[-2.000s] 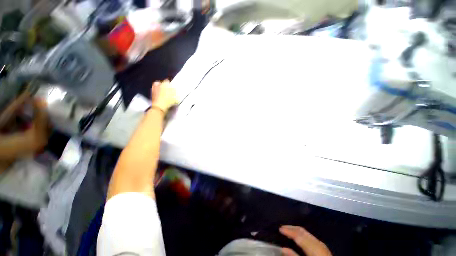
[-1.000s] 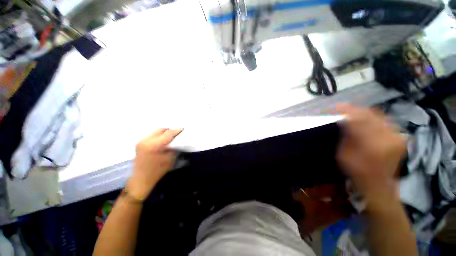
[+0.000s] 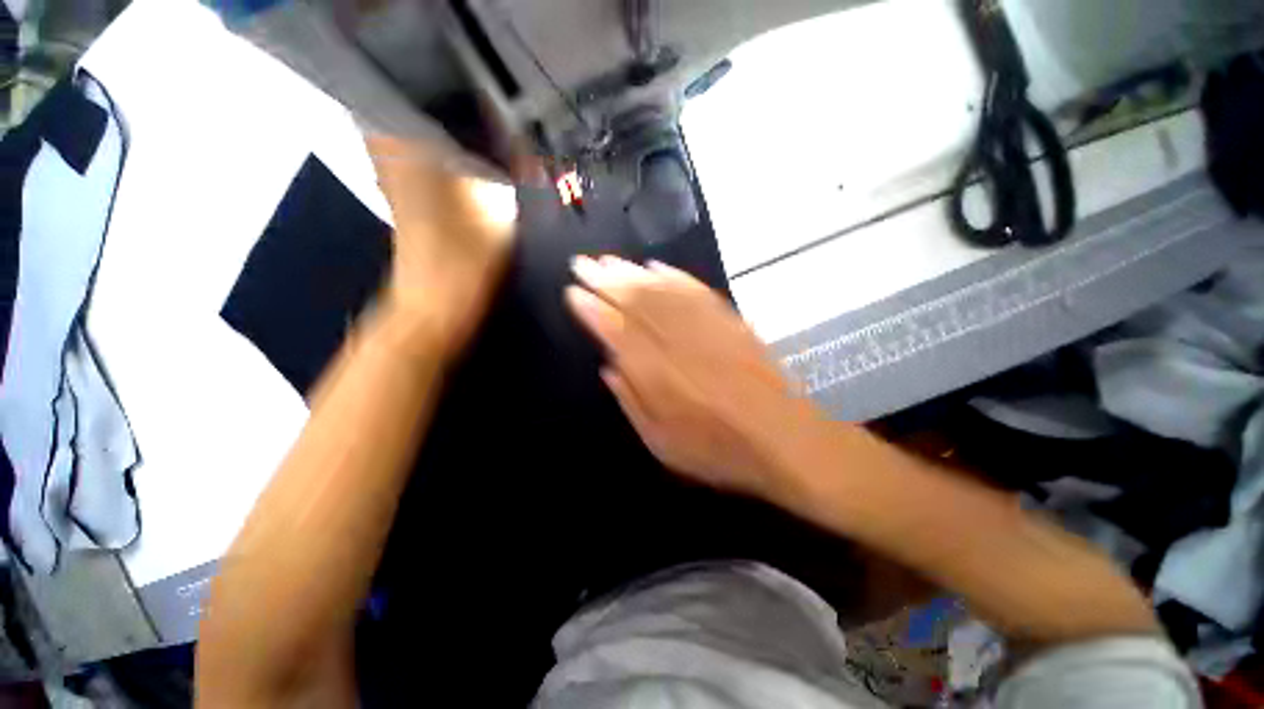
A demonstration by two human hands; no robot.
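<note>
A black fabric panel (image 3: 513, 457) lies under the sewing machine's presser foot (image 3: 575, 187), where a small red-orange glow shows. It hangs over the front edge onto the lap, and a black corner sticks out on the left. My left hand (image 3: 451, 229) is blurred at the cloth left of the foot, partly behind the machine head (image 3: 402, 69); its fingertips are hidden. My right hand (image 3: 679, 353) lies on the cloth just in front of the foot, fingers pointing left and forward, with no clear grip on the fabric.
Black-handled scissors (image 3: 1012, 173) lie right of the needle. A ruler strip (image 3: 970, 312) runs along the front edge. Light grey and black cut pieces (image 3: 49, 333) lie at the table's left. A loose grey and black heap (image 3: 1178, 429) is at the lower right.
Both hands have moved forward from the front edge to the needle area, and the black fabric is now under the foot. The view has moved closer to the machine head.
</note>
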